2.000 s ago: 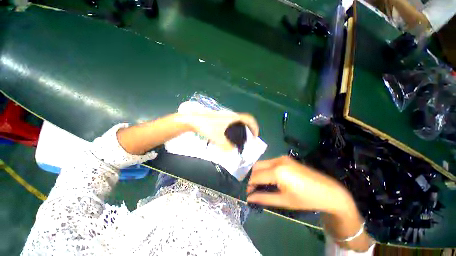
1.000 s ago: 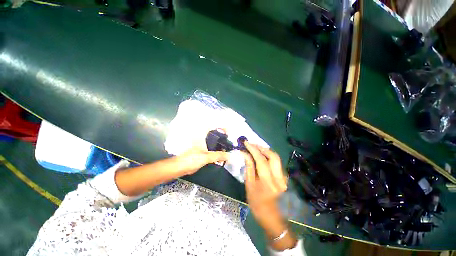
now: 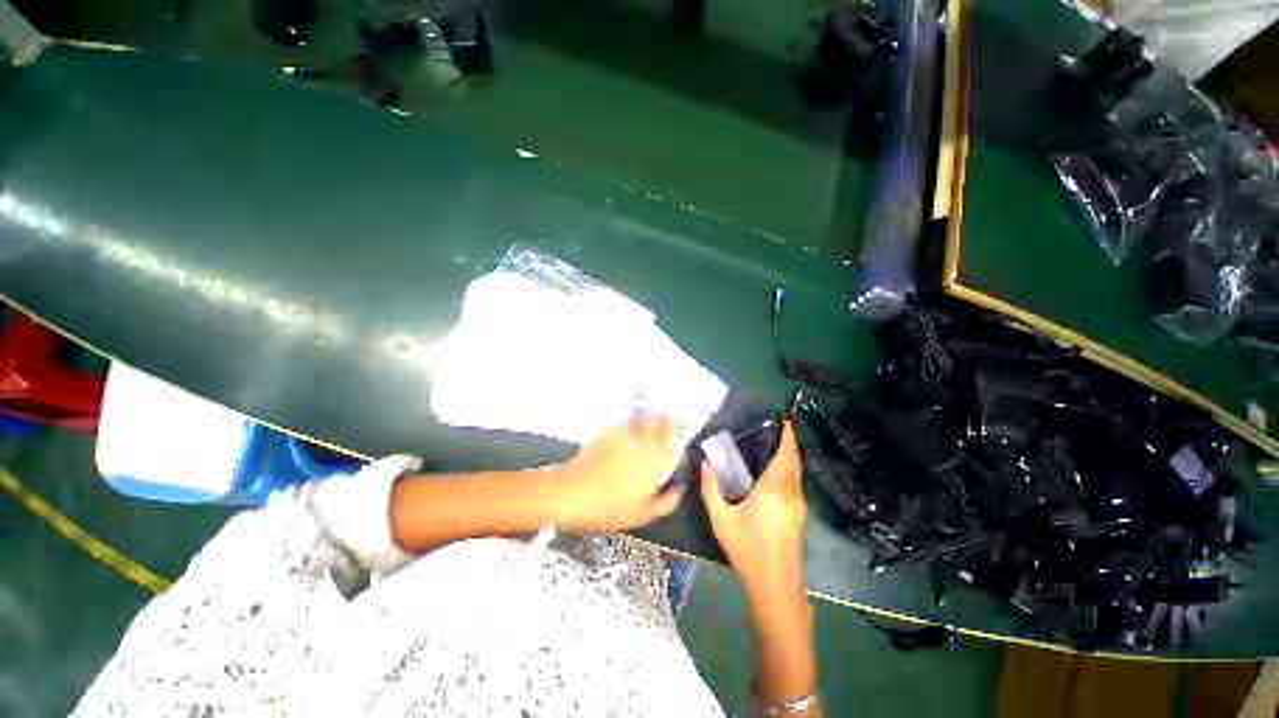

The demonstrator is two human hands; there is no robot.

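A bright white stack lies on the green table, with clear film at its far edge. My left hand is over the stack's near right edge, fingers bent; whether it grips anything is unclear. My right hand is just right of the stack and holds a black power adapter with a pale label on it. The adapter's cord cannot be made out clearly. A large tangled pile of black adapters lies to the right of my right hand.
A raised green board with a wooden edge bears bagged adapters at upper right. A bluish shiny bar runs beside it. Black adapters lie on the conveyor beyond. A blue and white bin stands lower left.
Both hands were together over the stack with a black item between them. My right hand has moved right and nearer, with a labelled adapter in it. My left hand has shifted slightly nearer.
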